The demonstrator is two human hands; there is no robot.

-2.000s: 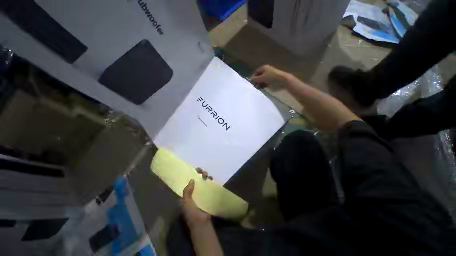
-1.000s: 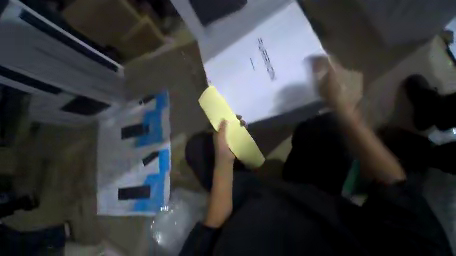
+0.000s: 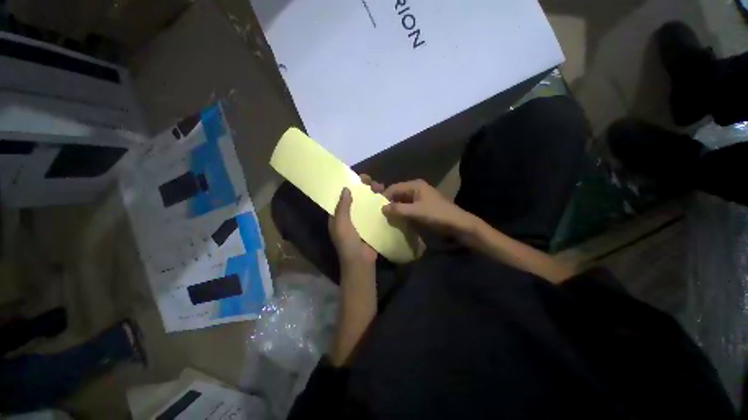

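My left hand (image 3: 353,234) holds a long pale-yellow label sheet (image 3: 316,170) near its middle, thumb on top and fingertips showing at the far edge. My right hand (image 3: 417,205) is at the sheet's right part, its fingertips pinched together at the yellow surface. Whether a sticker is between them is too small to tell. A white carton (image 3: 435,74) with black lettering ending in "RION" stands just beyond the sheet, its top cut off by the frame edge.
A white and blue printed sheet (image 3: 156,238) lies at the left, with white cartons (image 3: 57,107) behind it. Crumpled clear film (image 3: 287,328) lies near my left arm. Another person's dark shoes (image 3: 685,70) are at the right. A person's leg (image 3: 74,365) shows lower left.
My right hand has moved from the carton's right edge back to the yellow sheet. My left hand still holds the sheet. The view has shifted, with the carton now higher in the picture.
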